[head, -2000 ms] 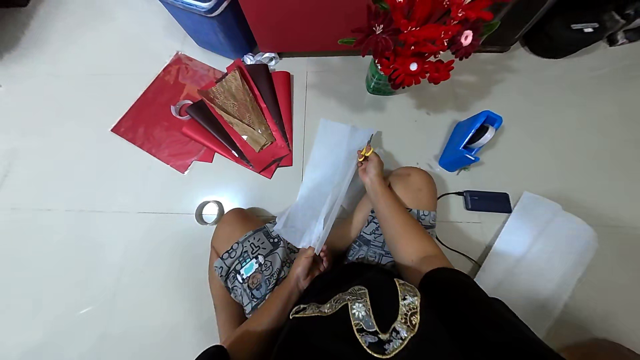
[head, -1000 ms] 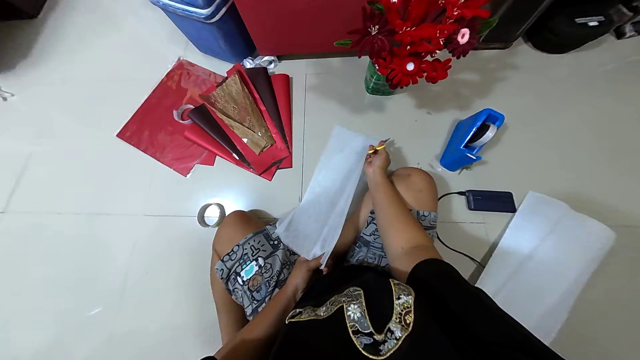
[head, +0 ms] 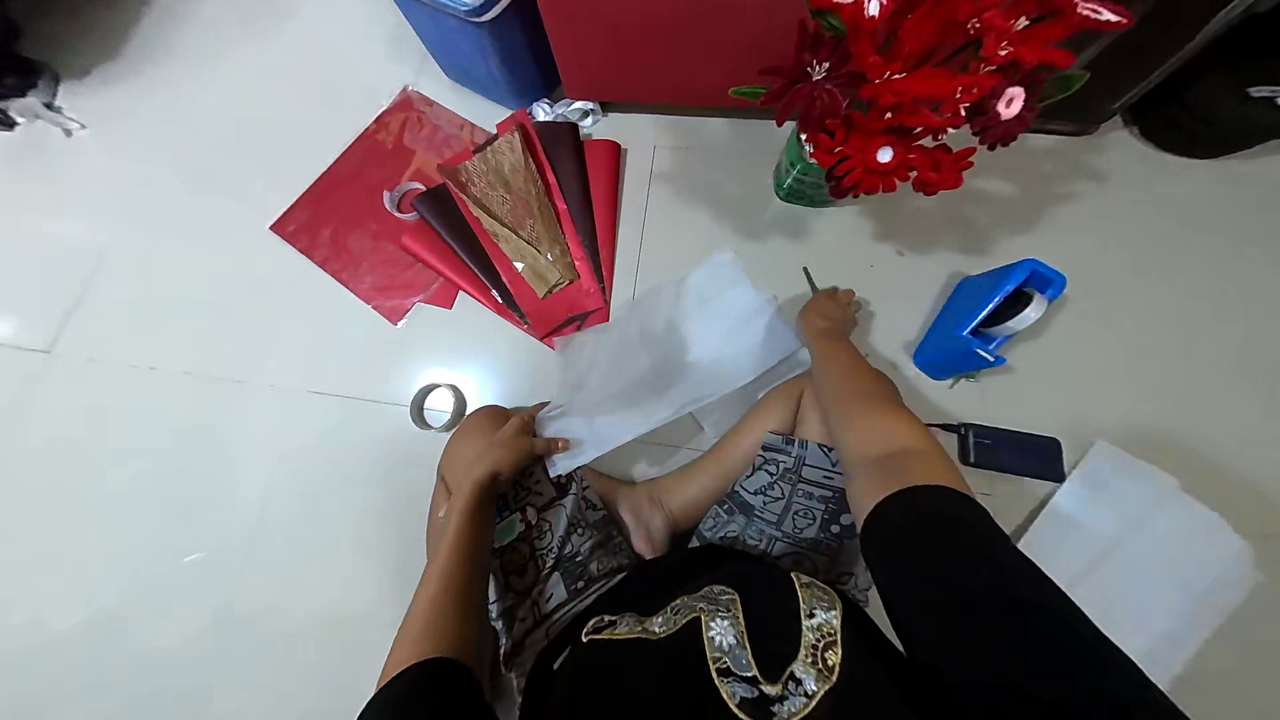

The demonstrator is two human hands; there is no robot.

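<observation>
A white translucent wrapping sheet (head: 680,340) lies slantwise over the floor in front of my lap, with another layer showing under its right edge. My left hand (head: 515,445) grips its lower left end beside my knee. To the right of the sheet, near its far right edge, my right hand (head: 830,312) is closed on scissors (head: 810,280); only the dark blades show past the fingers, pointing away from me, and the handles are hidden. More white sheets (head: 1140,560) lie on the floor at the lower right.
Red, dark and brown wrapping papers (head: 520,210) with a small tape roll (head: 402,200) lie far left. A tape roll (head: 437,407) is near my left knee. A blue tape dispenser (head: 985,315), a black power bank (head: 1012,452) with cable and red flowers (head: 890,100) in a green vase (head: 803,175) stand right.
My left hand has moved left and away from my body, taking the sheet's end with it. The sheet now lies more slanted. The yellow scissor handles seen earlier are now hidden.
</observation>
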